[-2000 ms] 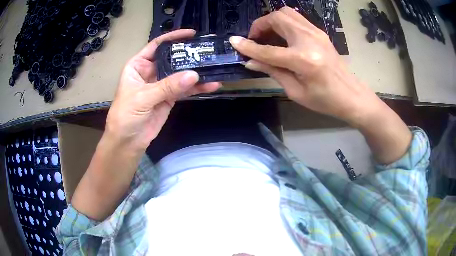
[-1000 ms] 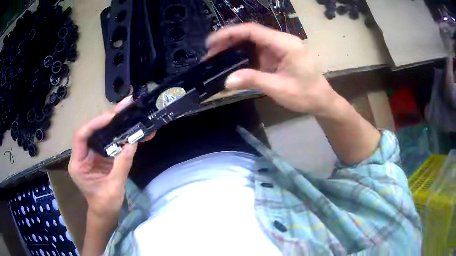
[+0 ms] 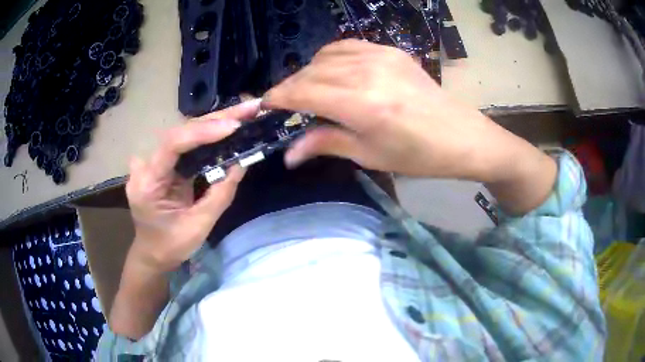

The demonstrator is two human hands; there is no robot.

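Observation:
My left hand point(image 3: 180, 187) holds the left end of a black front panel point(image 3: 205, 153), tilted with its right end higher, above the bench's front edge. A narrow circuit board point(image 3: 233, 165) with two white connectors shows along the panel. My right hand point(image 3: 375, 106) lies over the panel's right part, fingers curled over its top and thumb below, slightly blurred. The panel's right end is hidden under this hand. More front panels point(image 3: 200, 56) lie on the bench behind my hands, beside piled circuit boards point(image 3: 396, 25).
A large heap of black knobs or rings point(image 3: 64, 78) lies at left, a smaller pile of dark pieces point(image 3: 513, 15) at right. Below the bench are a carton with black panels point(image 3: 60, 297) at left, a dark strip point(image 3: 486, 205) on a pale surface, and a yellow crate point(image 3: 622, 283).
Since two seconds ago the panel has turned from flat and face-up to tilted. Since one second ago my right hand has moved left over the panel, and my left hand has risen slightly rightward.

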